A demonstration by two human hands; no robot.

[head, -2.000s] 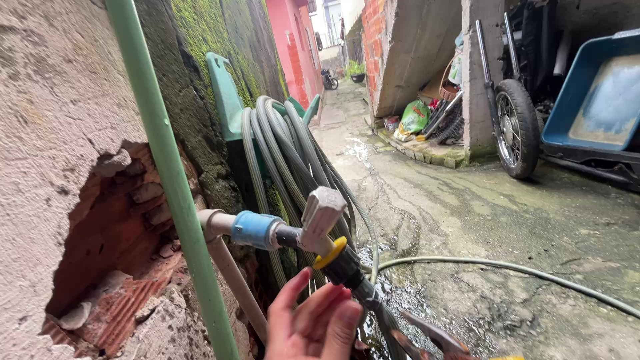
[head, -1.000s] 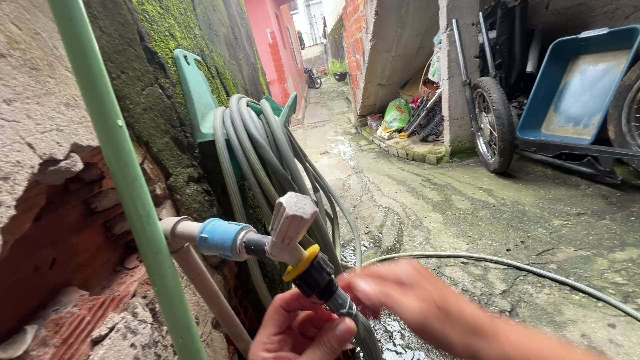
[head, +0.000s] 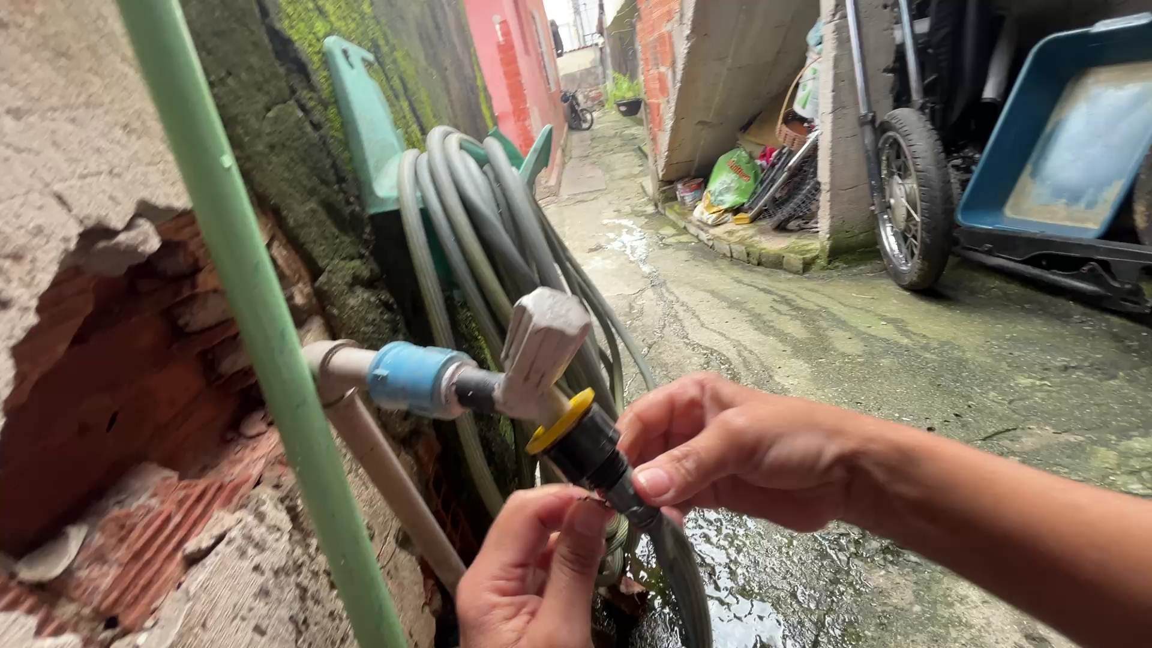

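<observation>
A black hose connector point(head: 589, 454) with a yellow ring point(head: 562, 421) is fitted on the outlet of a pale plastic tap point(head: 543, 349). The tap joins a blue pipe fitting point(head: 416, 378). My right hand point(head: 742, 450) grips the connector's lower end from the right, thumb in front. Just left of it, my left hand point(head: 544, 562) pinches a thin, dark piece, perhaps wire, between thumb and index finger. From the connector a grey-green hose point(head: 677, 576) runs down. Behind the tap, coiled hose point(head: 477, 193) hangs on a green plastic holder point(head: 364, 126).
A green pole point(head: 261, 333) crosses in front of the broken brick wall point(head: 117, 378) at left. Wet concrete floor point(head: 900, 378) lies at right. Farther back are a motorcycle wheel point(head: 913, 198), a blue tray point(head: 1048, 135) and a green plastic bag point(head: 733, 178).
My right hand has come onto the connector from the right. A tool near the hose two seconds ago is out of sight now. My left hand has stayed below the tap.
</observation>
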